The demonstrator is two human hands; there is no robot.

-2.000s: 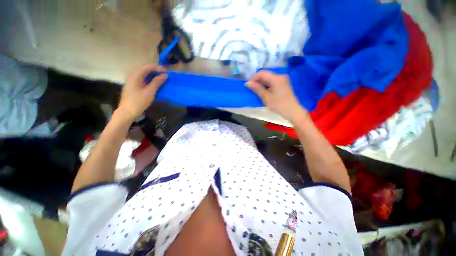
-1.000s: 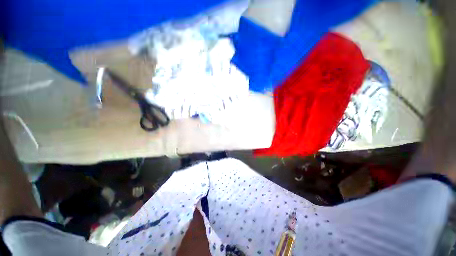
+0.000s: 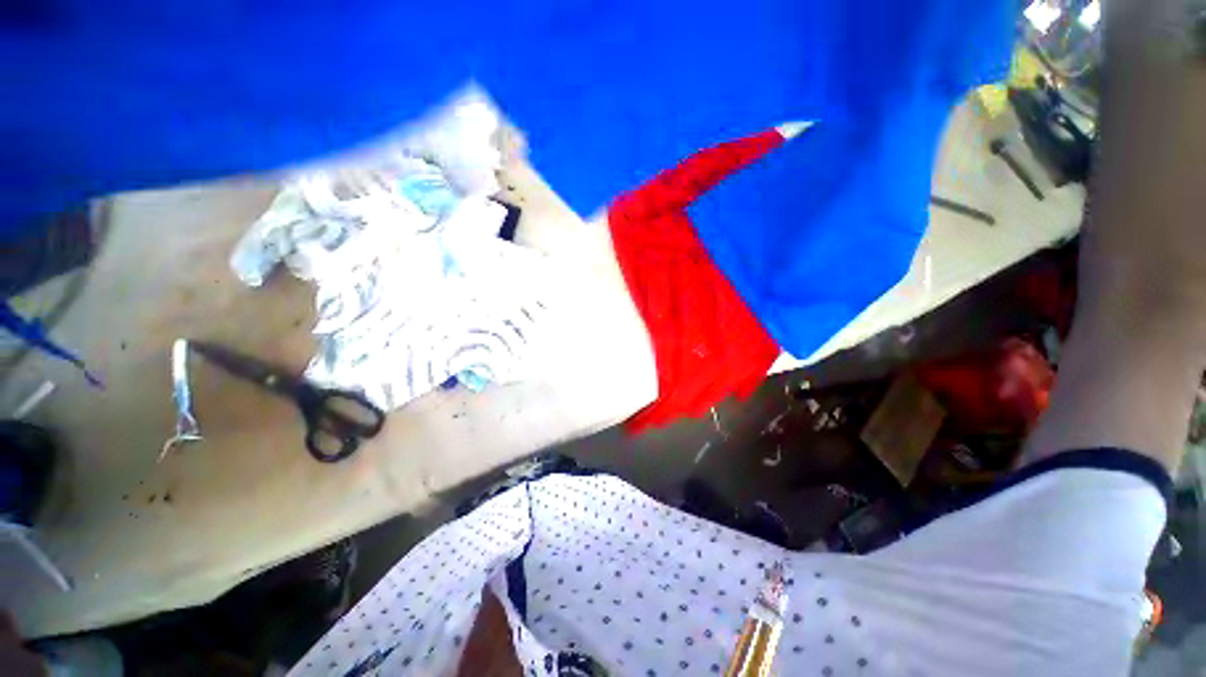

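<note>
A large plain blue fabric point(image 3: 794, 212) spans the top of the view, raised over the table, with one point hanging down to the table's front edge. Red fabric point(image 3: 688, 304) lies partly under it at the front edge. White striped print fabric point(image 3: 410, 304) lies crumpled left of the red. Black-handled shears point(image 3: 298, 397) lie left of the striped fabric, with a narrow printed scrap point(image 3: 181, 390) beside the blade tips. My right arm runs up the right side, but its hand is not visible. My left hand is not in view.
The pale table's point(image 3: 265, 516) front edge runs in front of my body. Dark thin tools point(image 3: 1016, 169) lie at the table's right end. A brown piece point(image 3: 903, 423) and red material point(image 3: 992, 384) are on the dark floor. A gold tube point(image 3: 754, 644) hangs at my shirt front.
The blue fabric has spread across the top and right, now covering part of the red fabric. The view has shifted, and my left arm has nearly left it. The shears still lie on the table.
</note>
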